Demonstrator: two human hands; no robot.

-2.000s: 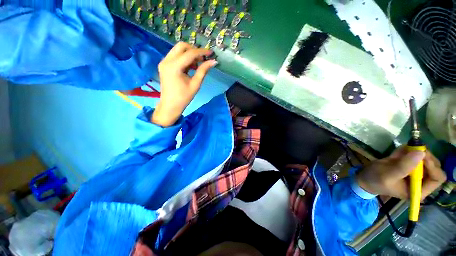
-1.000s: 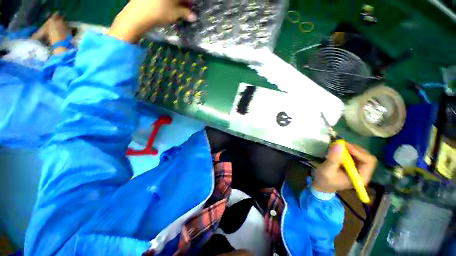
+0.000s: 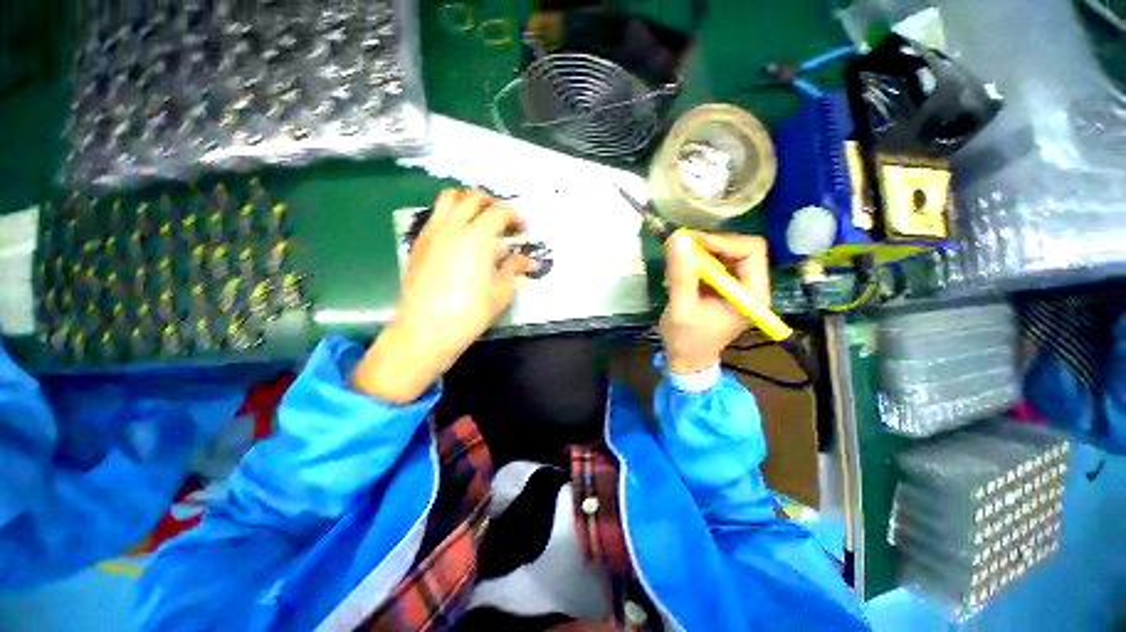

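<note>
My right hand [image 3: 714,296] holds the yellow soldering iron [image 3: 738,291] like a pen, its metal tip pointing up-left over the right end of the pale work plate [image 3: 593,266]. My left hand [image 3: 463,272] is over the left part of the plate, its fingertips at the dark round disc [image 3: 533,258]. The fingers partly hide the disc, and I cannot tell whether they grip it or a small part. The dark strip of fine pieces [image 3: 417,225] is mostly hidden behind my left hand.
Small assemblies with yellow dots [image 3: 173,266] lie in rows at left, the blister tray [image 3: 247,80] behind them. Behind the plate are the fume fan [image 3: 590,105] and beige ring pot [image 3: 731,206]. The blue soldering station [image 3: 817,179] stands right. Stacked trays [image 3: 988,506] are lower right.
My left hand has come from the blister tray down to the disc on the plate. My right hand still holds the iron near the plate's right end. The view has shifted to the right.
</note>
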